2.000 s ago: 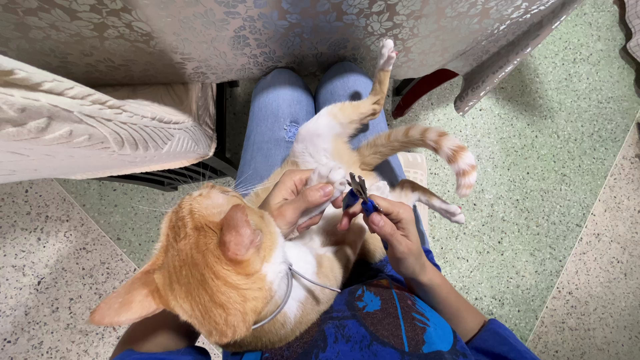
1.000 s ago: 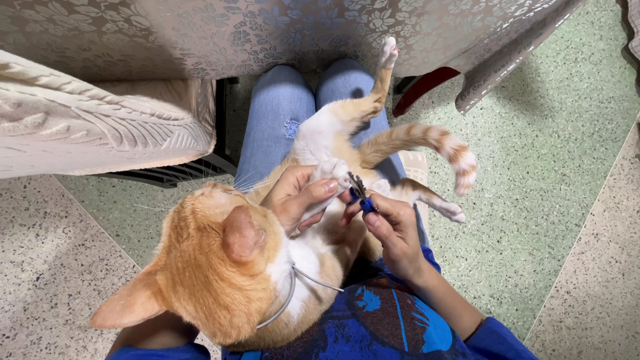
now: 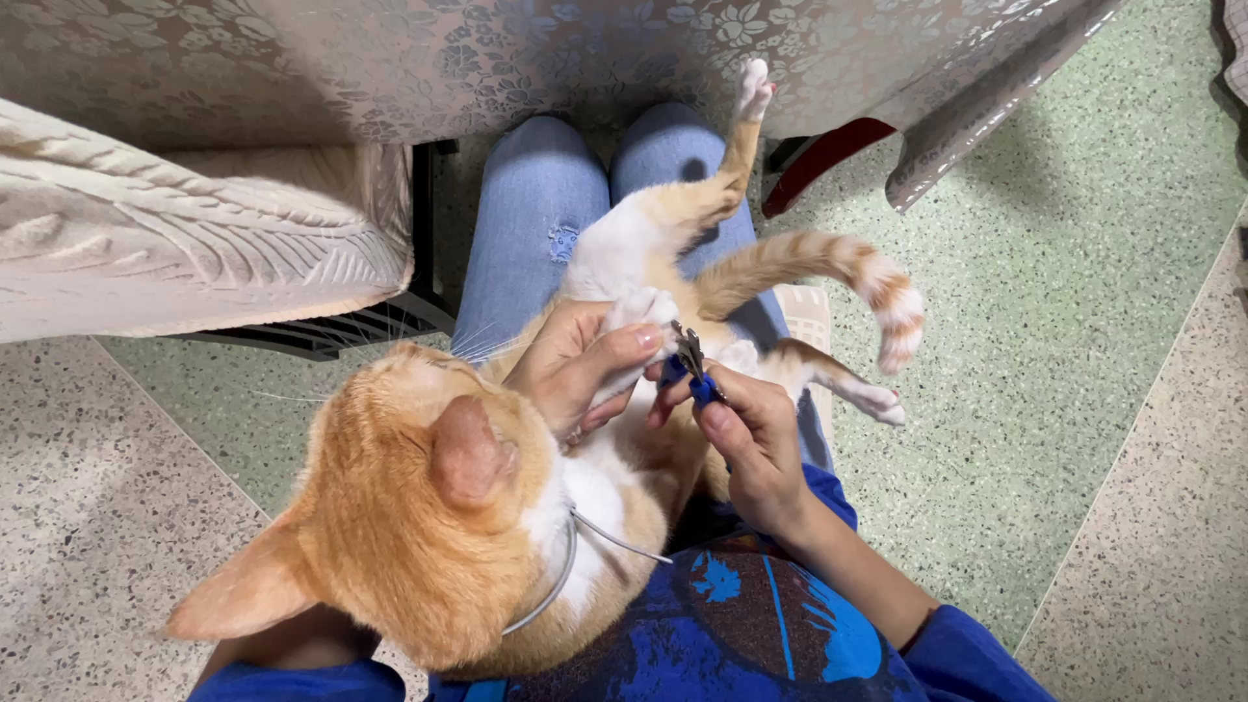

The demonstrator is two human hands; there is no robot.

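An orange and white cat [image 3: 419,517] lies belly up across my lap, with a thin grey collar [image 3: 556,585] around its neck. My left hand [image 3: 580,366] holds one white front paw [image 3: 639,312] between thumb and fingers. In my right hand [image 3: 746,429] is a pair of blue-handled nail clippers [image 3: 692,356], its metal jaws against or very near the toes of that paw; whether they touch a claw cannot be told. One hind leg stretches up toward the tablecloth, while the other hind leg and the striped tail [image 3: 858,273] extend to the right.
A table under a floral-patterned tablecloth [image 3: 585,58] spans the top, over my jeans-covered knees [image 3: 541,185]. At left stands a chair with a cream textured cover [image 3: 195,244]. A dark red curved piece [image 3: 829,161] shows below the cloth. The floor is green and beige speckled.
The held paw and the clippers' jaws have come closer together since the earliest frame. Both hands keep their holds, and the cat's head and hind legs stay about where they were.
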